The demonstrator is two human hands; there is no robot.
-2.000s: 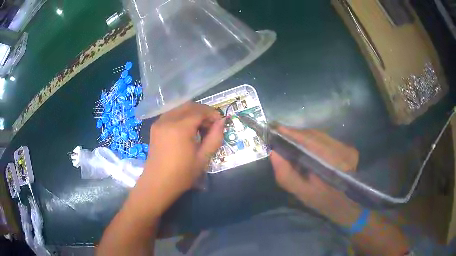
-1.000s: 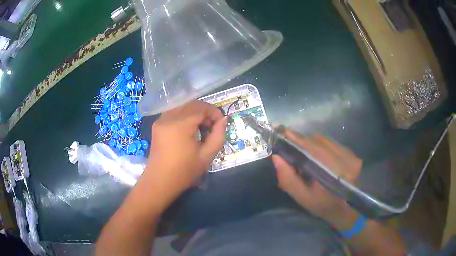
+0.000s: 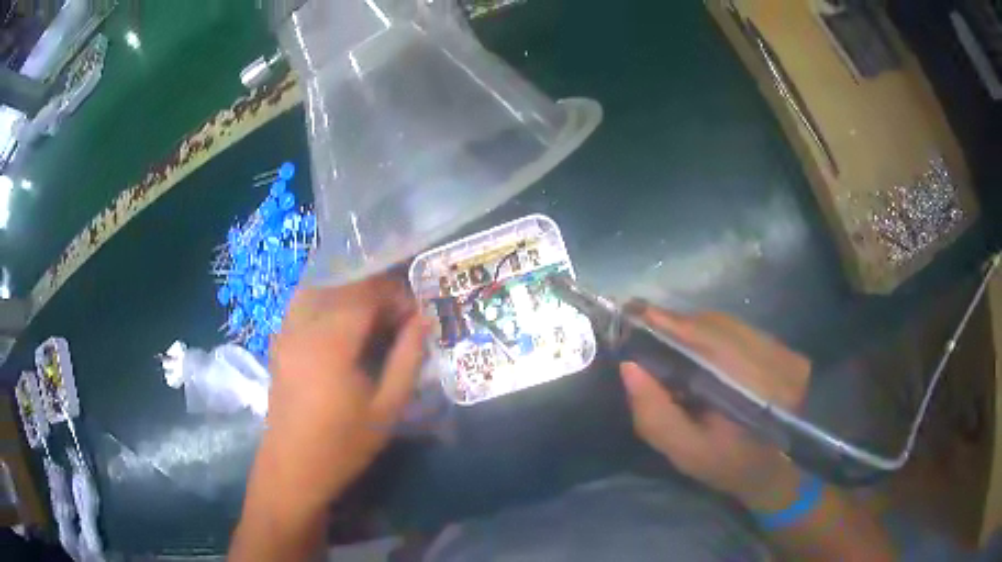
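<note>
A white power strip housing (image 3: 505,393) lies open on the dark green mat, with a green circuit board, thin wires and metal parts inside. My right hand (image 3: 714,401) is closed around a dark soldering iron (image 3: 703,384); its tip is over the board's upper right. My left hand (image 3: 346,357) is at the housing's left edge, thumb and fingers bent; whether it holds anything is hidden. Blue disc components with wire legs (image 3: 264,263) lie in a pile left of the fume hood. A clear bag with a white plug end (image 3: 220,379) lies left of my left hand.
A clear fume extractor hood (image 3: 429,143) hangs just above the housing. A cardboard tray (image 3: 868,143) with silvery small parts is at right. A pale cable (image 3: 945,351) runs from the iron. Two more housings (image 3: 55,379) lie far left, beside the rusty rail (image 3: 165,181).
My left hand has moved left from over the board to the housing's edge, uncovering the board's left side. My right hand and the iron have shifted slightly right and down.
</note>
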